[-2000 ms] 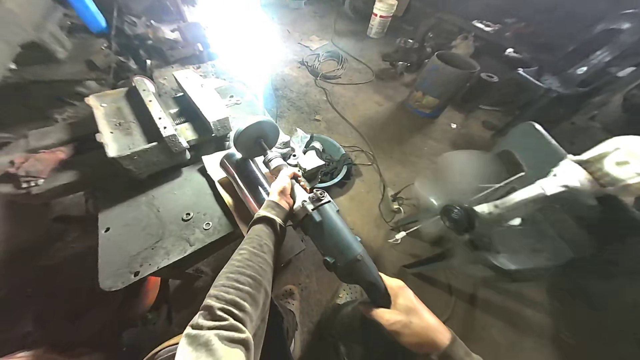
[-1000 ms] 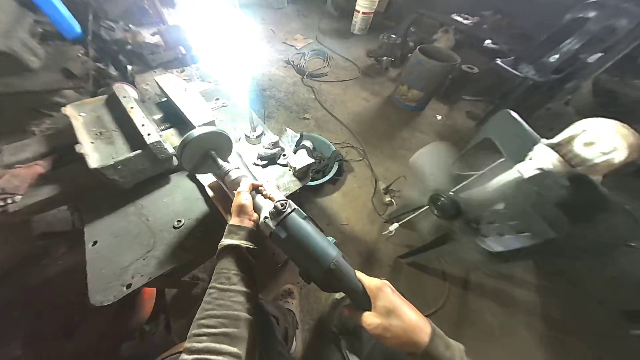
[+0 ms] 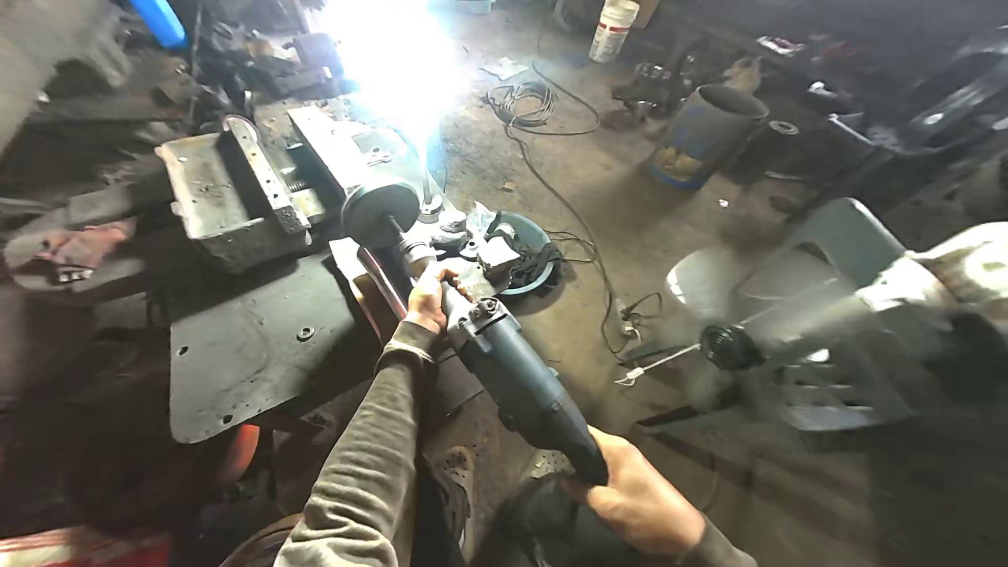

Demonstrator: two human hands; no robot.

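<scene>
Both hands hold a long electric grinder (image 3: 524, 378) with a dark teal body, slanting from lower right to upper left. My left hand (image 3: 429, 299) wraps around its metal neck, behind the shaft. The black rear handle is gripped by my right hand (image 3: 642, 492). At the front end, a round grinding or polishing disc (image 3: 380, 213) is over the near end of the machine vise (image 3: 260, 173). Below the disc, a shiny metal tube (image 3: 383, 283) lies at the edge of a steel plate table (image 3: 260, 346). Whether disc and tube touch cannot be told.
A teal basin (image 3: 543, 279) of rags and parts stands beyond the tube. To the right are a running fan (image 3: 732, 346) and a plastic chair (image 3: 854, 236). A cable (image 3: 543, 169) crosses the floor near a metal drum (image 3: 705, 142). An intense glare (image 3: 402, 55) hides the top centre.
Relative to the vise and table, the grinder's disc has shifted somewhat between the frames. Both hands have kept their hold on the grinder. The view has moved slightly.
</scene>
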